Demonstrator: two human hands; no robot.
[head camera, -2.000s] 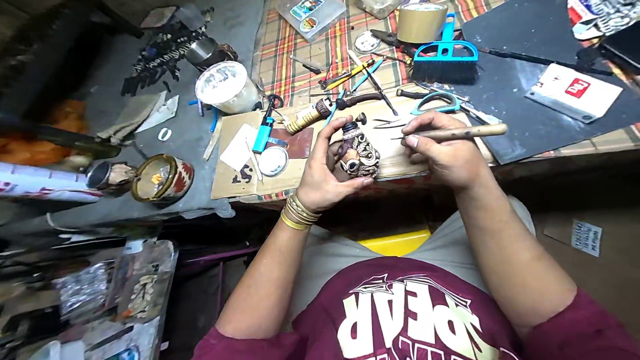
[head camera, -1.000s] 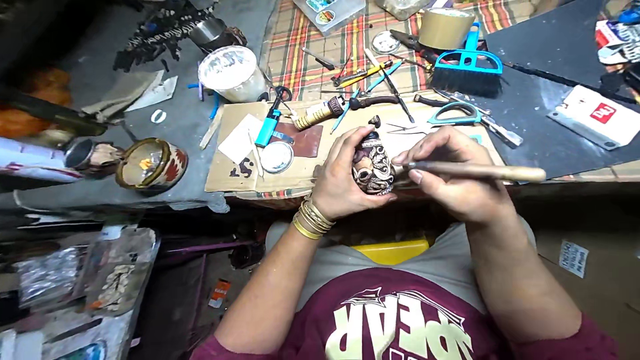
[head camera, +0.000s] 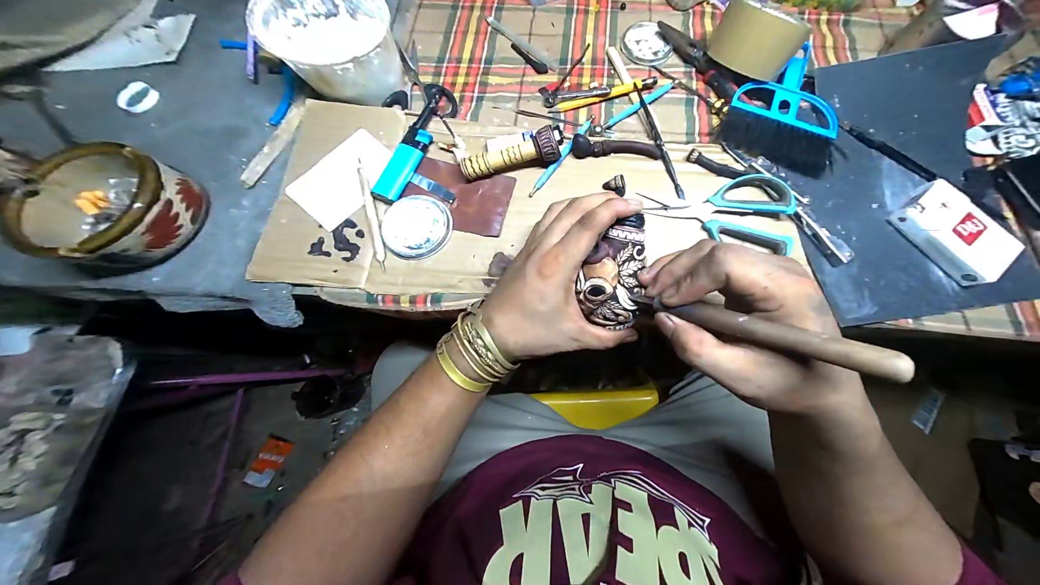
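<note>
My left hand (head camera: 552, 280) is wrapped around a small carved piece (head camera: 611, 280) in dark brown and cream, with leaf and scroll relief and a round opening. In my right hand (head camera: 731, 313) is a tool with a thick wooden handle (head camera: 812, 341), gripped near its front end, which meets the right side of the carved piece; its tip is mostly hidden by my fingers. Just beyond the piece lie a small dark conical part (head camera: 615, 184) and scissors with blue-grey handles (head camera: 751, 213). A banded cream-and-brown cylinder (head camera: 510, 154) lies farther back, near a curved dark stem (head camera: 617, 149).
On the cardboard (head camera: 325, 268) are a turquoise lighter (head camera: 402, 166), a round lid (head camera: 416, 227) and a brown leather-like scrap (head camera: 479, 199). Pens and thin tools lie behind. At right are a blue brush (head camera: 780, 122) and a white box (head camera: 955, 231); at left, a white tub (head camera: 325, 41) and a painted pot (head camera: 106, 203).
Two seconds ago the tool's tip showed apart from the carved piece; now my right hand is close against the piece with the tool. My left hand has kept its hold. The view has shifted somewhat.
</note>
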